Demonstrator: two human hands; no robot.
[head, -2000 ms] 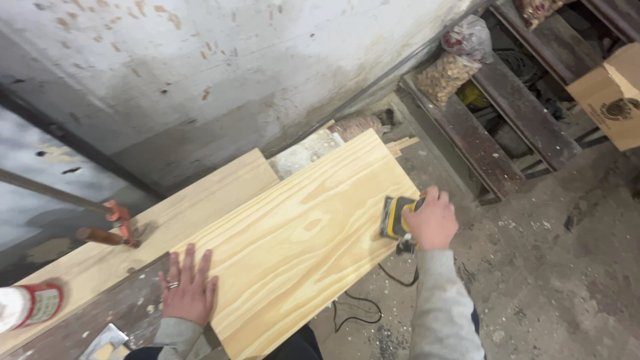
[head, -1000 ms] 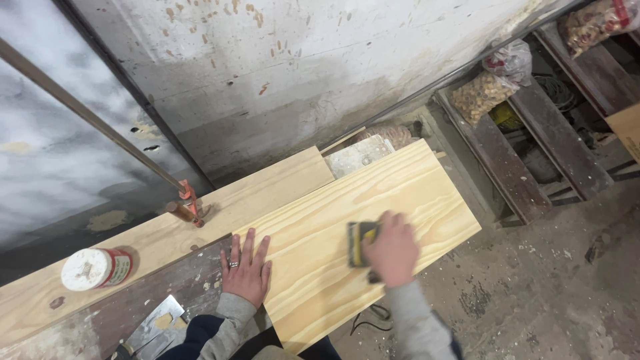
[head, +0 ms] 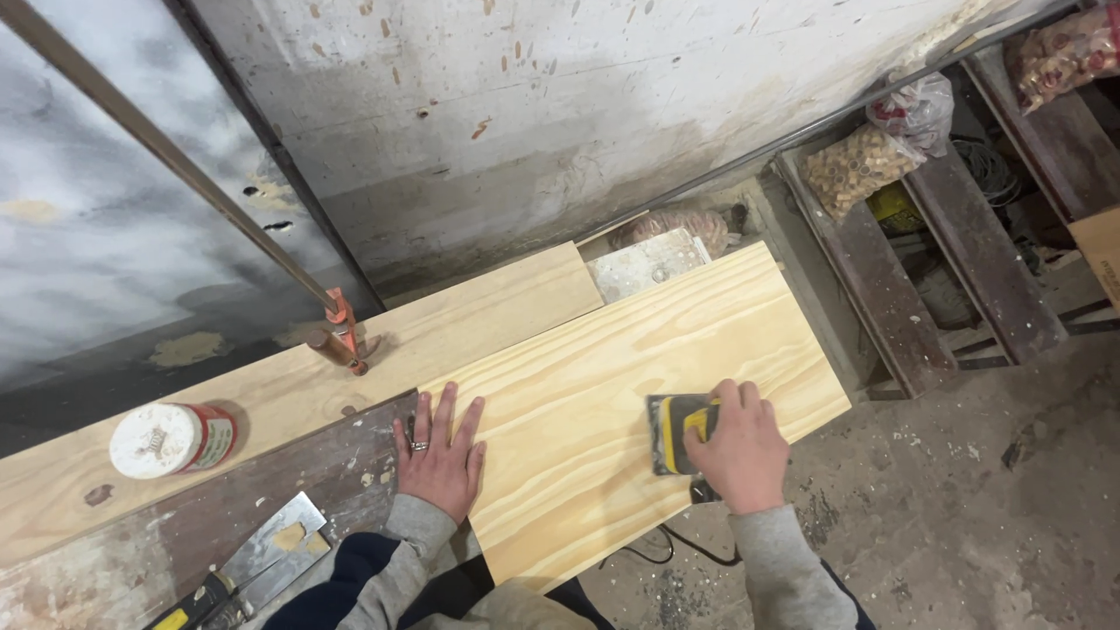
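Note:
A wide pale pine board (head: 577, 411) lies slantwise before me, its grain running lengthwise. My right hand (head: 742, 446) grips a yellow and black electric sander (head: 678, 433) that rests flat on the board, right of its middle. A black power cord (head: 669, 538) hangs below the board's near edge. At the board's left end my left hand (head: 444, 459), with a ring on one finger, lies flat with fingers spread, partly on the board and partly over the dark bench top (head: 367, 455).
Behind lies a longer plank (head: 499, 302) with an orange bar clamp (head: 343, 328) and a white-lidded red tub (head: 175, 440). A putty knife (head: 284, 542) rests on the bench at lower left. Bags of wooden pieces (head: 857, 166) sit on metal steps (head: 884, 280) at right.
Two seconds ago the sander was near the board's right end; one second ago it was nearer the middle. My left hand has stayed at the left end. The view has shifted.

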